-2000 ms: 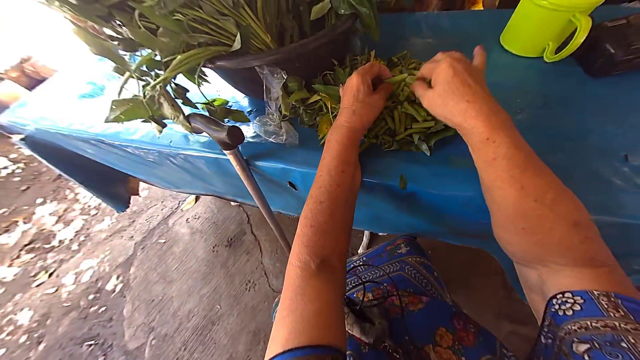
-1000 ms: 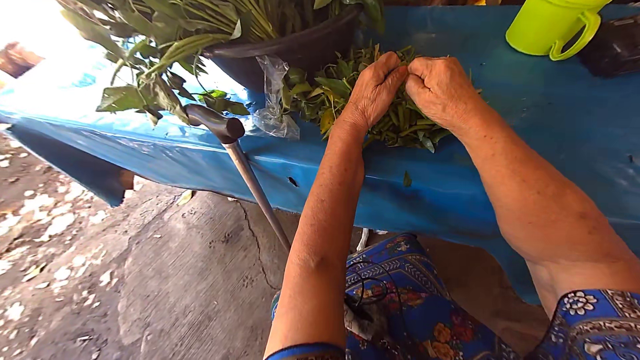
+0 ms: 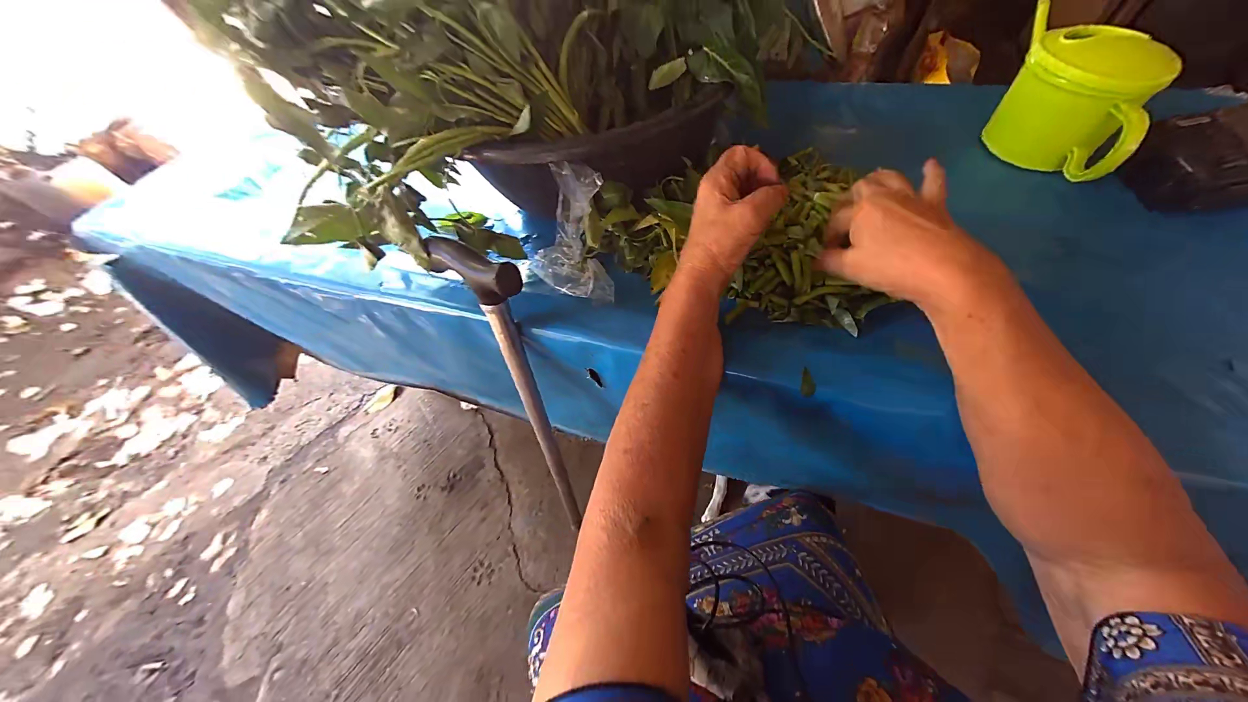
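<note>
A pile of picked green leaves and short cut stems (image 3: 790,263) lies on the blue-covered table. Over its left part is my left hand (image 3: 733,210), with thumb and fingertips drawn together; whether a stem is pinched there cannot be told. My right hand (image 3: 892,234), slightly blurred, is over the pile's right side with its fingers partly spread; nothing can be made out in it. Behind and left of the pile, a dark basin (image 3: 604,146) holds long leafy green stems (image 3: 526,68), some drooping over its rim.
A clear plastic bag (image 3: 575,244) lies against the basin. A walking cane (image 3: 522,361) leans on the edge of the blue table cover (image 3: 1063,283). At the back right stand a lime-green plastic watering can or jug (image 3: 1077,97) and a dark bundle (image 3: 1194,161).
One second ago my hands were close together over the pile; now they are apart, the right one further right. Its fingers have loosened from a closed shape.
</note>
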